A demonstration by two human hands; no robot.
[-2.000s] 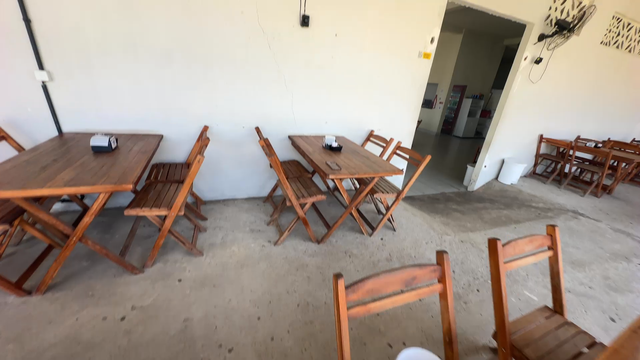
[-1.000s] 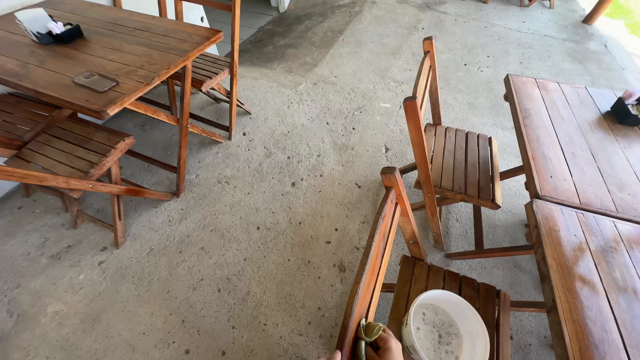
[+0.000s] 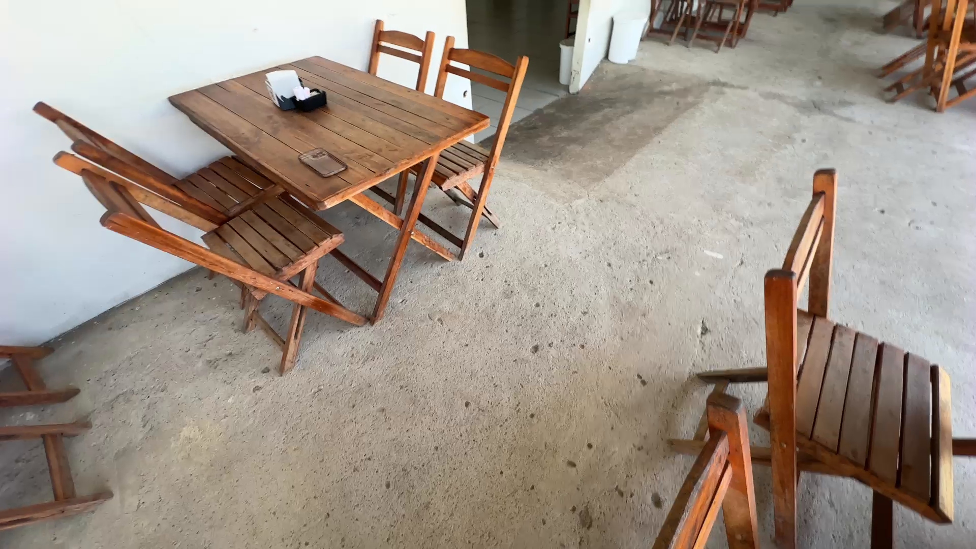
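Neither of my hands is in the frame, so what they hold is hidden. The backrest of a wooden folding chair (image 3: 705,488) rises at the bottom right edge, its seat out of view. Just beyond it stands another wooden folding chair (image 3: 869,404) with a slatted seat. A slatted wooden table (image 3: 366,114) is set against the white wall at the upper left. On its top lie a phone (image 3: 322,162), face or back not clear, and a black holder (image 3: 309,101) with white napkins and small packets.
Folding chairs (image 3: 274,236) flank the table on its left, and more (image 3: 484,69) on its right. Chair or table legs (image 3: 53,465) show at the lower left. A doorway (image 3: 518,53) opens behind, beside white bins (image 3: 625,38). More wooden furniture (image 3: 942,53) stands at the upper right.
The view has swung left. The hand with a cloth at the chair back and the white bucket on the seat, both seen one second ago, are out of frame.
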